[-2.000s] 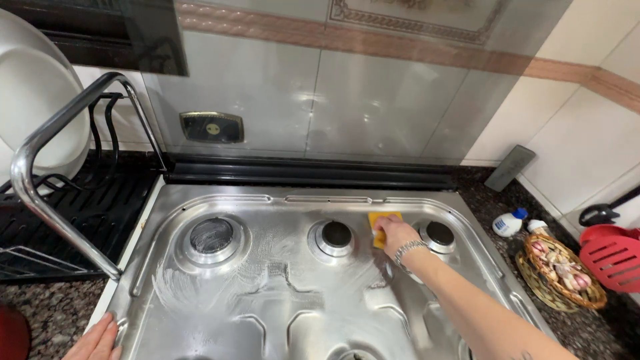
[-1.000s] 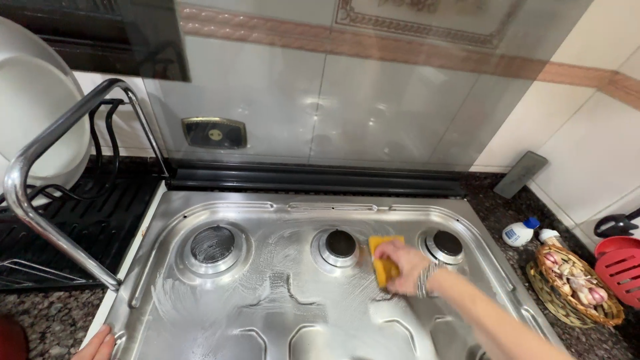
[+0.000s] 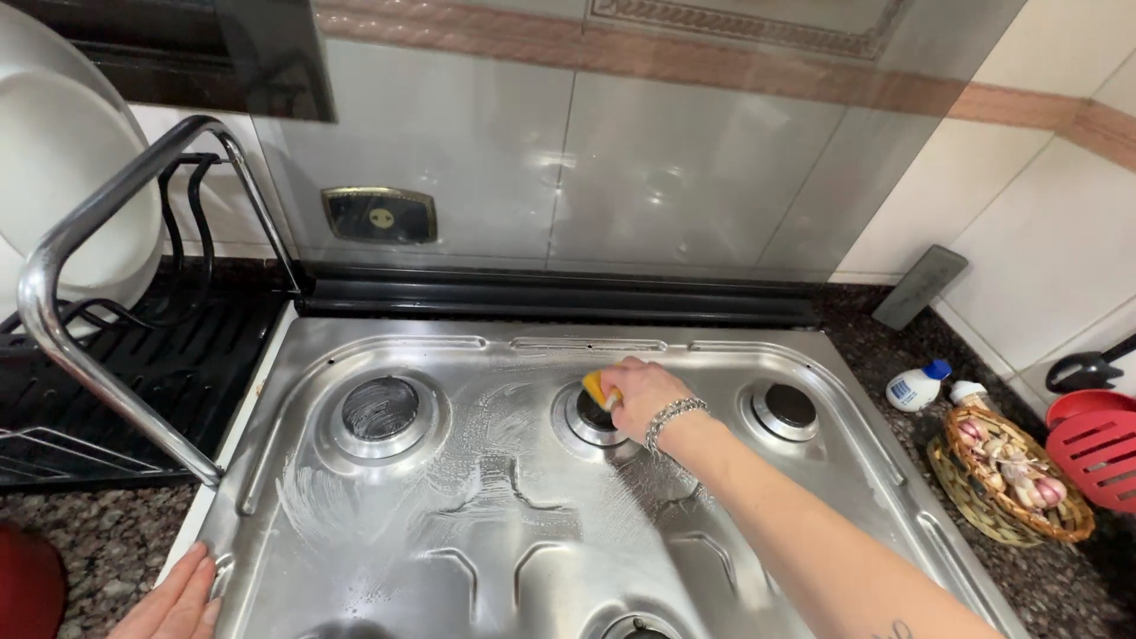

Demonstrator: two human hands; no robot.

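Note:
My right hand [image 3: 646, 399], with a chain bracelet at the wrist, holds a yellow sponge [image 3: 601, 389] against the back middle burner [image 3: 587, 429] of a stainless steel gas cooktop [image 3: 497, 568]. Whitish suds streak the metal around the back left burner [image 3: 380, 408] and between the two burners. The back right burner [image 3: 785, 410] lies to the right of my hand. At the lower left, my left hand [image 3: 177, 599] rests on the cooktop's left edge with nothing seen in it; its palm is partly out of view.
A dish rack [image 3: 133, 191] with white dishes [image 3: 67, 169] stands at the left. Behind the cooktop rises a glass lid [image 3: 674, 169]. On the right counter are a white bottle with a blue cap [image 3: 918, 386], a basket of garlic [image 3: 1021, 470] and red slotted utensils [image 3: 1096, 448].
My right hand has moved left with the sponge, from between the back middle and back right burners onto the back middle one. My left hand remains at the left edge.

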